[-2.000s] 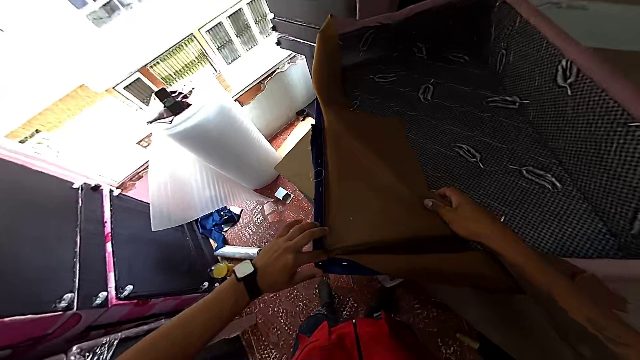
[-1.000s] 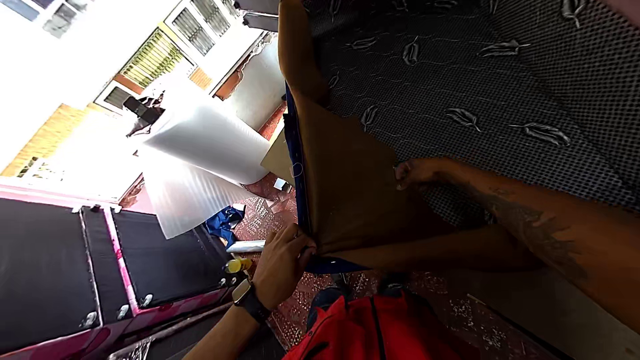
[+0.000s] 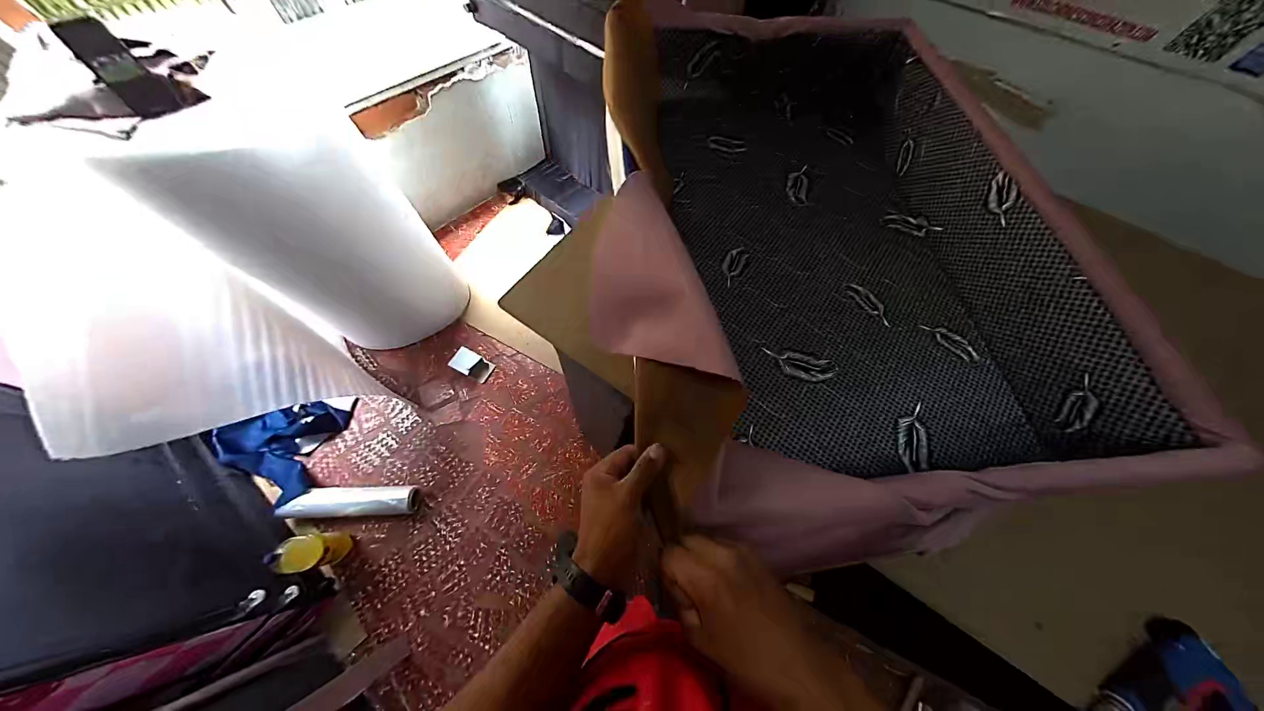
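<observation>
A box-like frame lined with dark leaf-patterned fabric (image 3: 820, 267) lies on its support at the right, with pink fabric (image 3: 839, 504) along its rim. Brown sheet material (image 3: 681, 415) hangs over its left side, and a flap of pink fabric (image 3: 657, 286) is folded across it. My left hand (image 3: 617, 513), with a dark watch on the wrist, pinches the lower edge of the brown material. Close beside it, my right hand (image 3: 716, 588) is closed on the lower end of the same material; its fingers are partly blurred.
A large roll of white foam sheet (image 3: 296, 217) stands at the left. On the patterned red floor are a small roll of clear film (image 3: 351, 502), blue cloth (image 3: 281, 439) and a yellow roll (image 3: 299, 553). Dark upholstered panels (image 3: 89, 533) stand at the lower left.
My right hand has moved from the middle of the brown material down beside my left hand. The brown sheet, earlier spread wide, is now gathered narrow, and a pink flap shows over it.
</observation>
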